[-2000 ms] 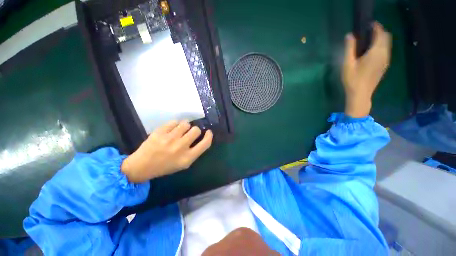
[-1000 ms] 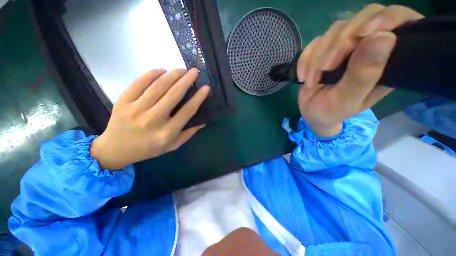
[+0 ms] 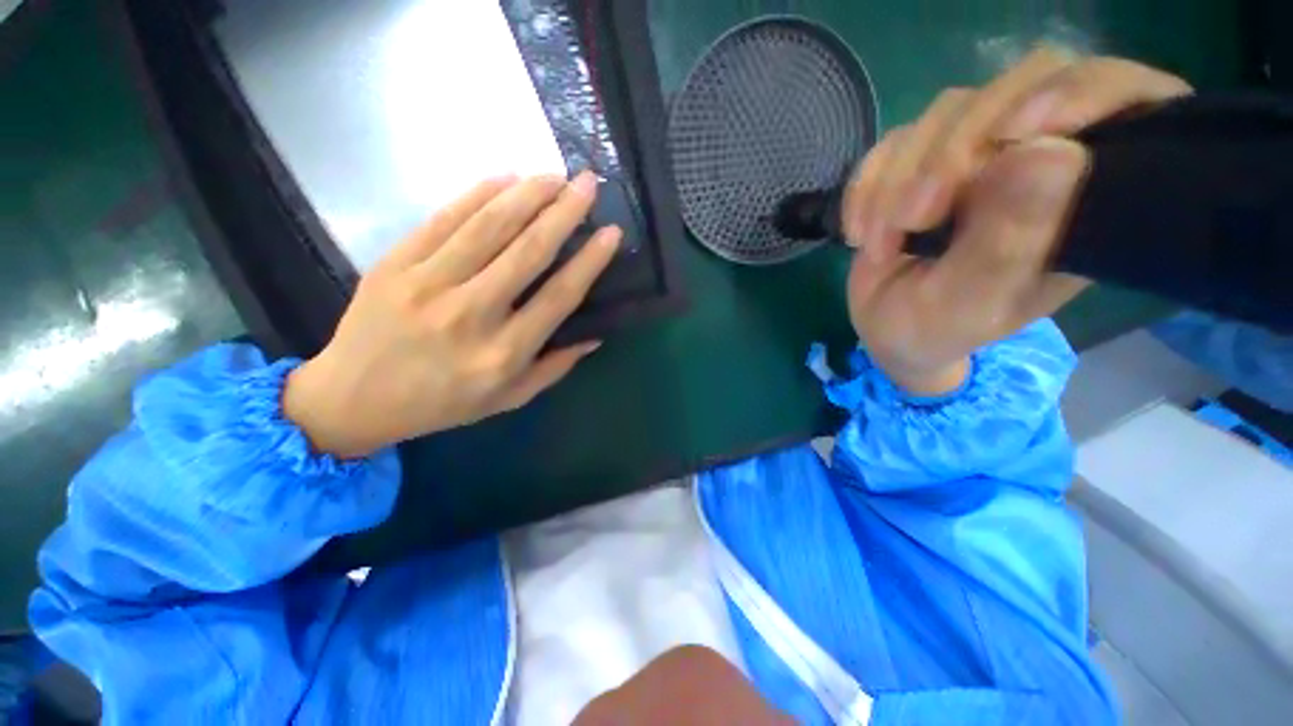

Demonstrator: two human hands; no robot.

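Note:
My right hand (image 3: 971, 220) is closed around a thick black electric screwdriver (image 3: 1184, 199). Its dark nose points left, over the lower right part of the round grey screw tray (image 3: 766, 128); the bit tip cannot be made out. My left hand (image 3: 461, 305) lies flat with fingers slightly apart on the near end of the open tablet device and its black fixture tray (image 3: 652, 170), holding nothing. The device shows a shiny silver plate (image 3: 411, 121) and a narrow perforated dark strip (image 3: 570, 85) along its right side. The far end is outside the picture.
The glossy dark green bench mat (image 3: 737, 362) lies under everything, its front edge close to my blue smock. A grey-white surface (image 3: 1205, 496) stands at the lower right, with blue cloth behind it.
The right hand has come from the far right to the screw tray with the screwdriver. The left hand has spread further over the device's near end. The view has shifted closer.

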